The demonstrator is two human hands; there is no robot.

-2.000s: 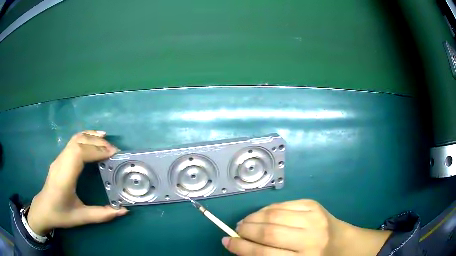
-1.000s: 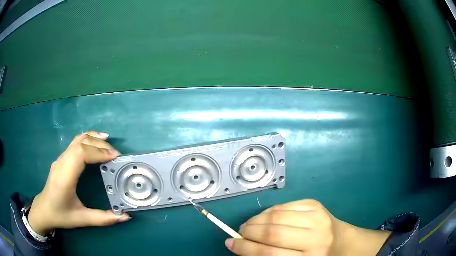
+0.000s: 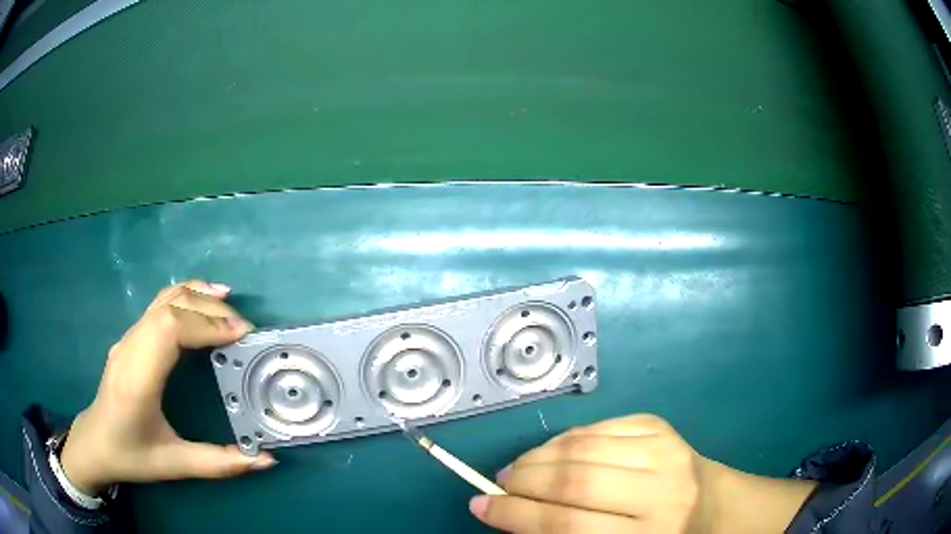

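Observation:
A grey three-ring plate [image 3: 471, 383] lies slightly tilted on the blue-green mat, its right end higher in the view. My left hand [image 3: 156, 386] grips its left end, fingers at the upper corner and thumb at the lower corner. My right hand [image 3: 605, 478] holds a fine brush [image 3: 459, 465] like a pen. The brush tip is at the plate's lower edge, just below the middle ring. The far ends of the brush and of some right-hand fingers are hidden.
The blue-green mat [image 3: 709, 313] meets a green conveyor belt [image 3: 469, 94] along a thin bright edge. Part of another metal plate [image 3: 15, 162] shows on the belt at the far left. A green side conveyor with a silver end bracket [image 3: 924, 336] stands at the right.
The held plate has shifted slightly down and right at its left end. The brush tip has moved slightly right along the lower edge. The plate on the belt at far left has come further into view.

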